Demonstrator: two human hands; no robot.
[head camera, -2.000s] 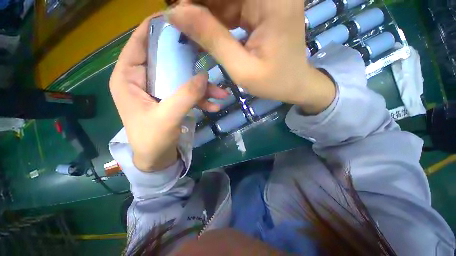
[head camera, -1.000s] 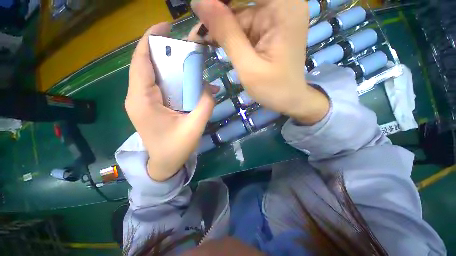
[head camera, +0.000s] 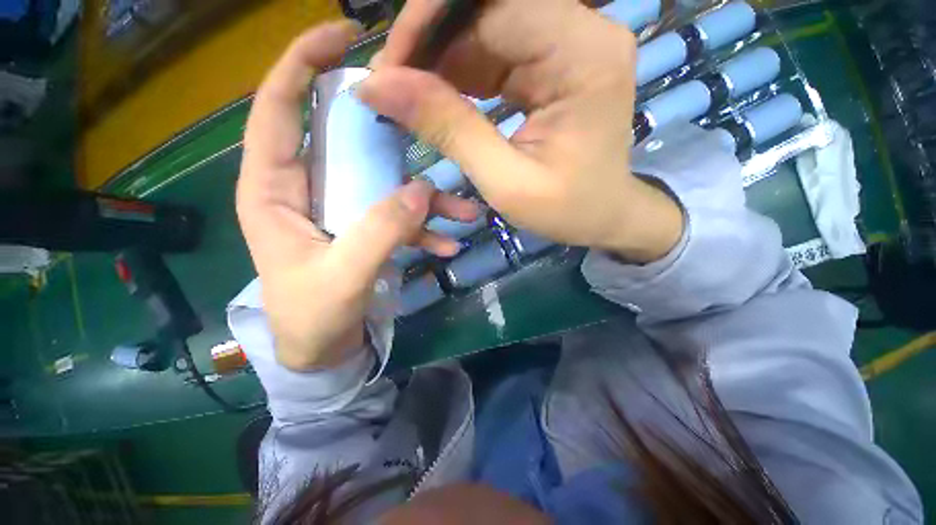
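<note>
A pale-blue housing (head camera: 359, 164) stands out in front of me, white with glare along its middle. My left hand (head camera: 308, 215) is shut on it, fingers along its left side and thumb at its lower right. My right hand (head camera: 534, 133) is at its upper right, with the thumb tip on or against the housing's top end. A dark, slim tool (head camera: 447, 31) shows among the right fingers; its tip is hidden. A clear tray (head camera: 816, 107) with rows of pale-blue housings lies behind and below the hands.
A long black power tool (head camera: 77, 220) and a smaller corded tool with a red part (head camera: 159, 292) lie at left. A small cylinder (head camera: 131, 356) and an orange item (head camera: 228, 356) lie below them. A white cloth (head camera: 829, 195) is at right. A yellow-orange surface (head camera: 185, 72) is at upper left.
A second ago the housing showed a flat face with a dark slot; now it is turned to its rounded side. The right thumb has come down from above onto its top end.
</note>
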